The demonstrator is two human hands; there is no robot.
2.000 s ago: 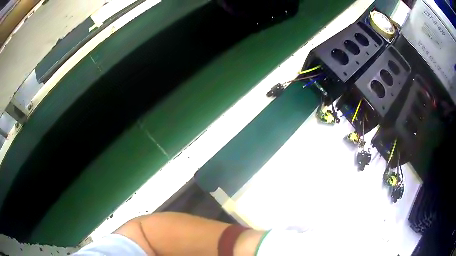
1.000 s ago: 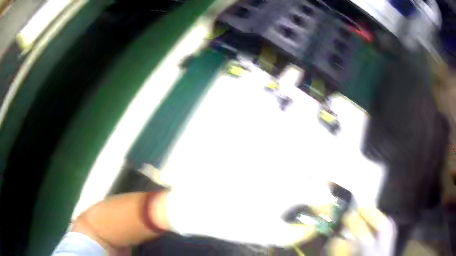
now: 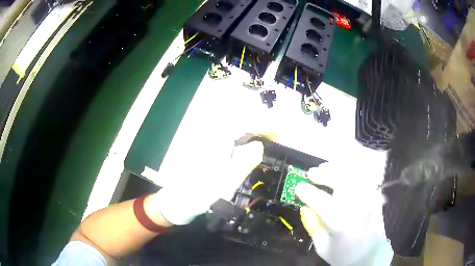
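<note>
A black open housing (image 3: 271, 238) lies in front of me, with yellow wires and dark parts inside. A green circuit board (image 3: 292, 188) is in its right part. My left hand (image 3: 208, 174), in a white glove, grips the housing at its upper left edge. My right hand (image 3: 346, 208), also gloved, has its thumb and fingers at the board's right side and partly covers it. A small black block (image 3: 226, 212) sits at the housing's left side. The glove fingertips are partly washed out by glare.
Three black socket panels (image 3: 266, 23) with hanging wires and small wired boards stand at the back. Stacked black covers (image 3: 377, 104) are at the right, with a blurred power screwdriver (image 3: 416, 171) before them. A green conveyor belt (image 3: 88, 130) with cream edging runs at left. A white sheet (image 3: 229, 114) covers the bench.
The view has swung right and down onto the housing. Both hands are now at the housing; the green board, earlier blurred between the hands, now shows in it under my right fingers.
</note>
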